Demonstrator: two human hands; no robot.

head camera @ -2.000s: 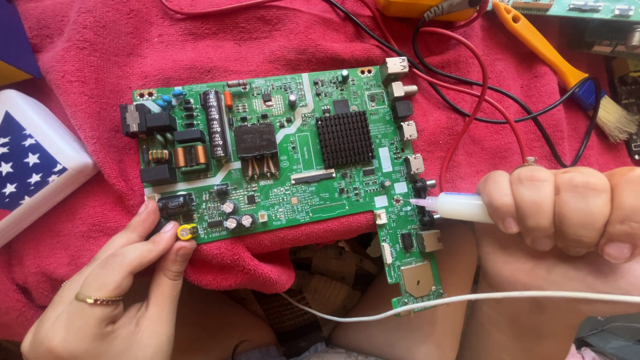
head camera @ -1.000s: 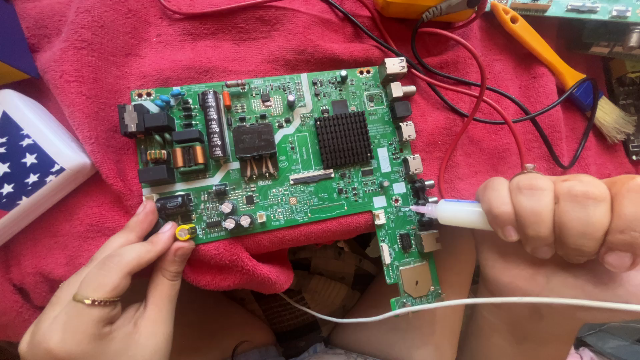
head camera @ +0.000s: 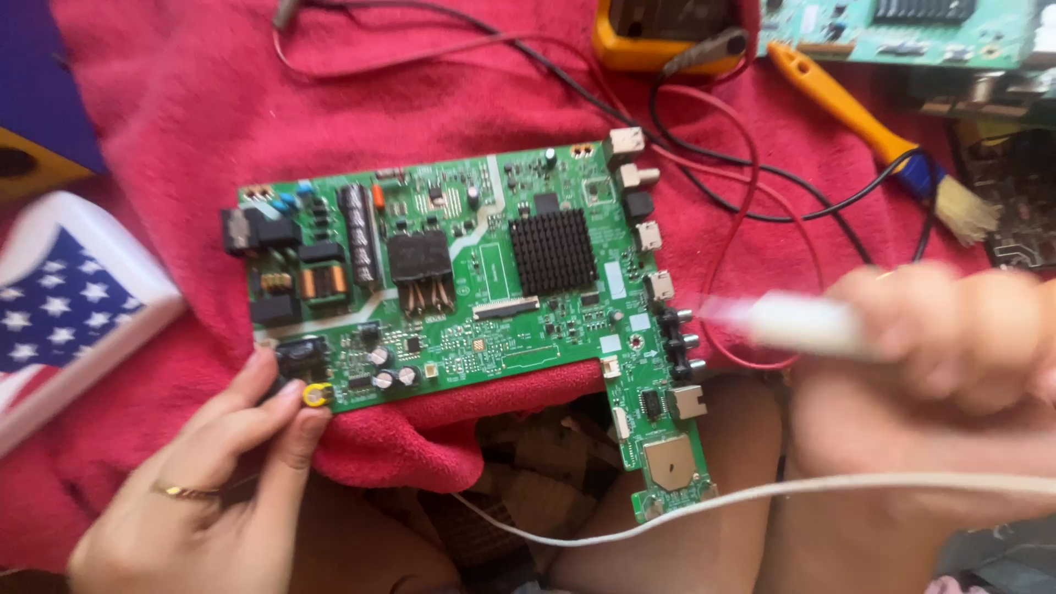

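A green circuit board (head camera: 462,355) with a black finned heatsink (head camera: 553,250) lies tilted on a pink towel (head camera: 396,107). My left hand (head camera: 223,470) pinches its lower left corner between thumb and fingers, beside a yellow-ringed round part (head camera: 316,395). My right hand (head camera: 932,371), blurred, is closed around a white pen-like tool (head camera: 800,323) with a translucent tip. That tip points left, near the metal-ended jacks (head camera: 683,342) on the board's right edge. From this view I cannot tell whether tip and board touch.
A brush with an orange handle (head camera: 850,99) lies at the upper right, below another circuit board (head camera: 891,41). Red and black leads (head camera: 755,177) run from a yellow-cased device (head camera: 610,49). A white cable (head camera: 792,491) crosses in front. A star-patterned white object (head camera: 124,231) lies left.
My right hand has moved the white tool away from the spot near the board's lower right part, where its tip was earlier. My left hand keeps its hold on the corner.
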